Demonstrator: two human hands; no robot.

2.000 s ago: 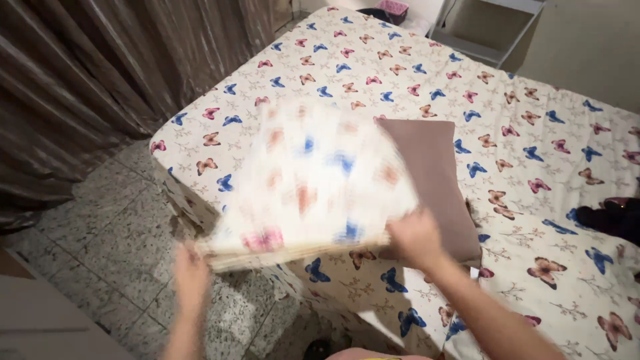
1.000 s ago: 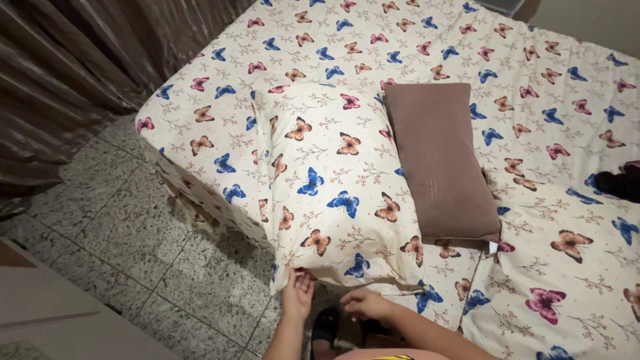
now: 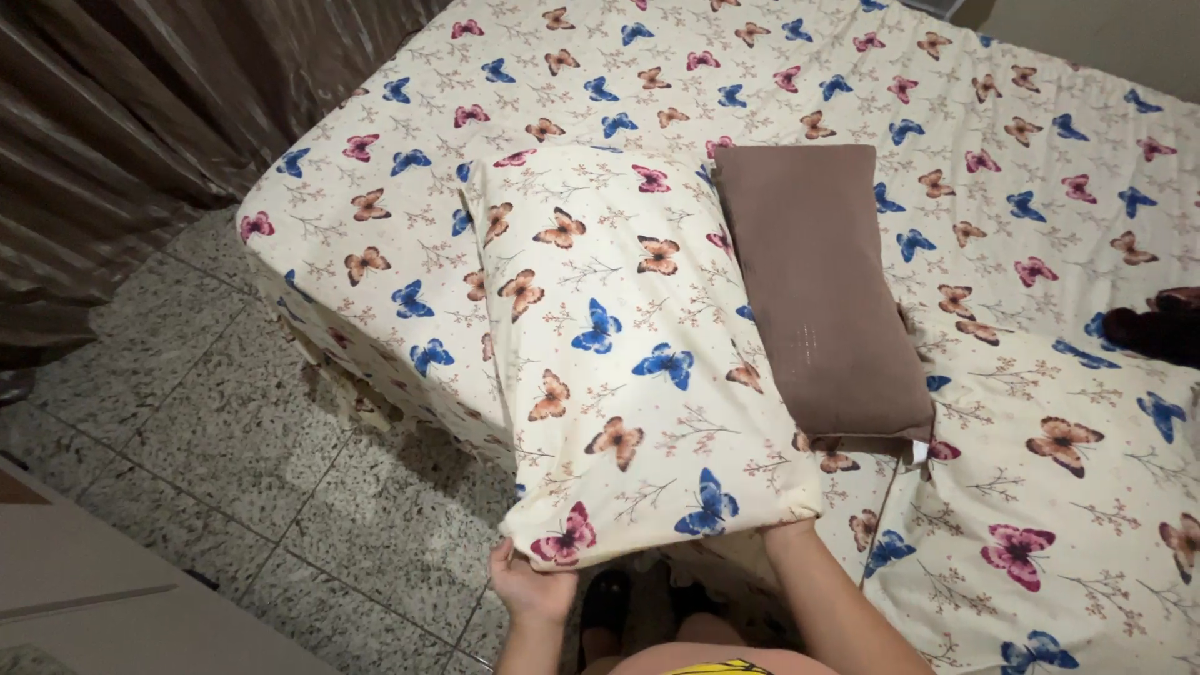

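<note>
A pillow in a cream butterfly-print pillowcase lies on the bed, its near end reaching past the bed's edge. My left hand grips its near left corner, with the fingertips partly under the fabric. At the near right corner is my right hand, its fingers hidden beneath the pillowcase. A brown cushion with a small white tag lies against the pillow's right side. Under both is a fitted sheet with the same butterfly print.
Brown curtains hang at the left, above a speckled tile floor. Light furniture stands at the lower left. Another butterfly-print piece lies at the right, near a dark item. My feet in dark footwear are below.
The pillow, blurred and raised two seconds ago, now lies on the bed. My right hand has moved from near the middle of its near edge to the right corner.
</note>
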